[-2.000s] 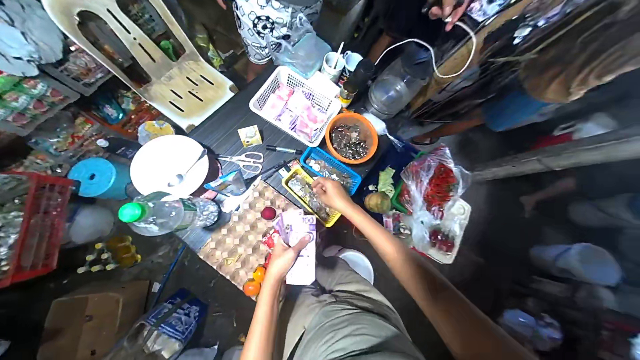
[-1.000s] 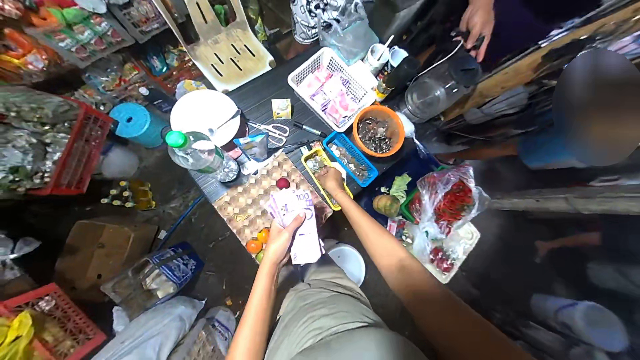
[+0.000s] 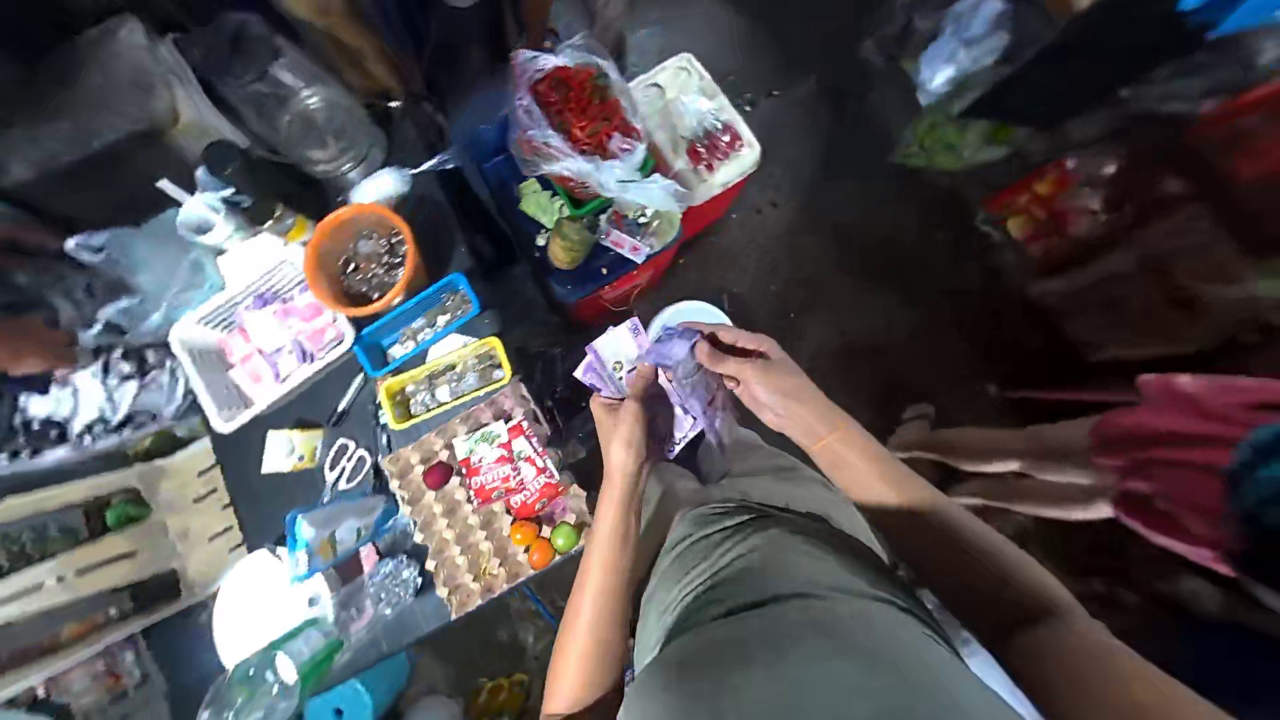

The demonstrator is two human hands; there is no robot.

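My left hand (image 3: 628,425) grips a fan of purple and white banknotes (image 3: 615,355) above my lap. At their right side, my right hand (image 3: 765,375) pinches a crumpled purple banknote or notes (image 3: 675,348), blurred by motion. Left of the hands, a cardboard egg tray (image 3: 430,520) bears red sauce sachets (image 3: 510,465), a dark red round item and small orange and green citrus fruits (image 3: 541,553). Beyond the tray lie a yellow coin basket (image 3: 445,382), a blue coin basket (image 3: 418,323), an orange bucket of coins (image 3: 365,260) and a white basket of banknotes (image 3: 265,345).
White-handled scissors (image 3: 347,465) and a pen (image 3: 346,398) lie on the dark table. Ahead, a bag of red chilies (image 3: 585,112) and a white foam box (image 3: 735,165) sit on coolers. A white round container (image 3: 690,315) is behind the notes. At right is a person's legs (image 3: 1000,460).
The view has swung far to the right. My right hand has left the yellow coin basket and is now at the banknotes. Red sachets, hidden behind the notes earlier, now show on the egg tray.
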